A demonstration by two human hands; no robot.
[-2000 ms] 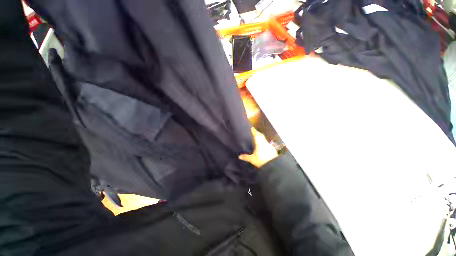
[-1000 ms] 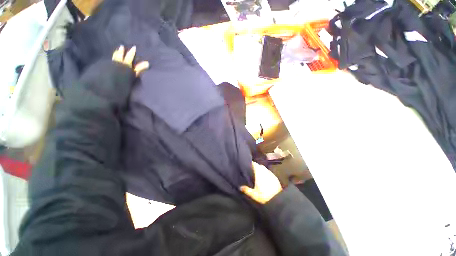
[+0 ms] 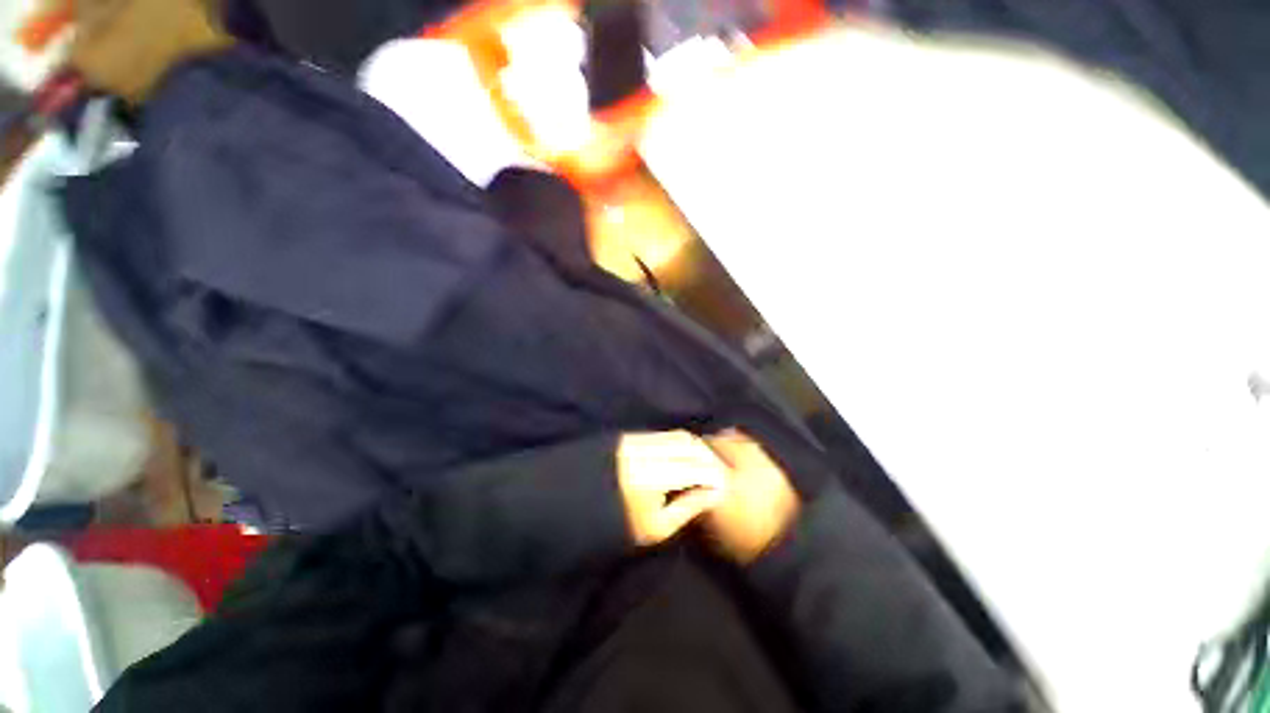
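Note:
A dark navy garment [image 3: 320, 237] lies stretched across my lap, from the upper left to my hands. A lighter, smoother navy panel shows on it. My left hand [image 3: 666, 485] and my right hand [image 3: 754, 499] are together at the garment's near right end, touching or almost touching. Their fingers are bent at its edge and seem to pinch it. The picture is blurred, and the fingertips and the exact part held are hidden.
The white table [image 3: 961, 279], washed out by glare, fills the right side. An orange-red basket [image 3: 613, 146] with a dark phone-like thing [image 3: 614, 53] is at the top. Dark cloth [image 3: 1184, 70] lies at the top right. Pale curved surfaces and a red thing [image 3: 181, 554] are at left.
My left hand has come from the garment's upper part down and right to beside my right hand. The garment now slants lower across the lap. The view has shifted.

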